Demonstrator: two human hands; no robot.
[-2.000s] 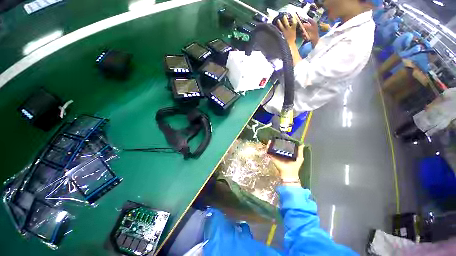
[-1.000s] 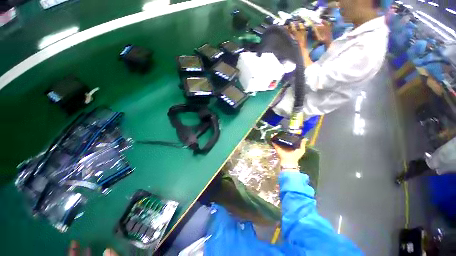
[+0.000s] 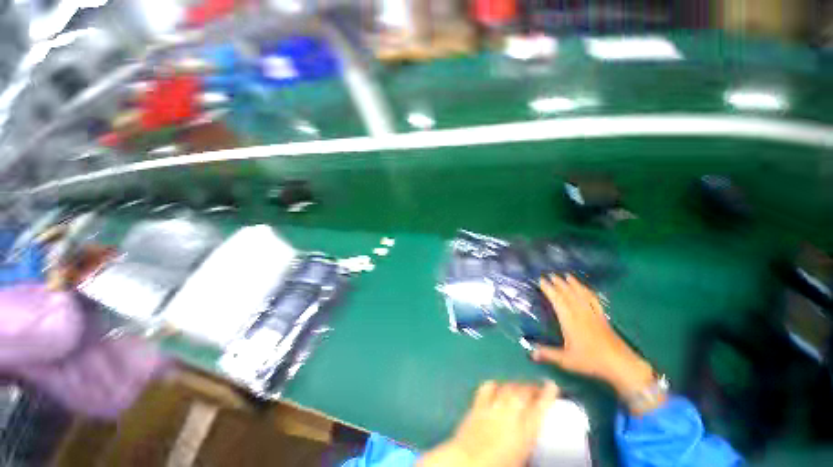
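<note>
The picture is blurred. My right hand [image 3: 589, 333] is spread, thumb apart from the fingers, at the near right side of shiny bezel packs in clear sleeves [image 3: 489, 278]; no display unit shows in it. My left hand [image 3: 502, 421] is low in the picture, fingers bent, beside a pale, blurred object [image 3: 562, 433] partly cut off by the lower edge. Whether it grips this object cannot be told.
More shiny packs [image 3: 288, 319] and white sheets or bags [image 3: 228, 283] lie left. Dark units stand behind [image 3: 594, 196] and at far right [image 3: 808, 306]. A brown carton [image 3: 205, 420] is below the bench edge. Another person's pink sleeve [image 3: 68, 347] shows at left.
The view has swung left along the bench. My right hand has left the air nozzle and come to the bezel packs, without the display unit. My left hand has come further into view.
</note>
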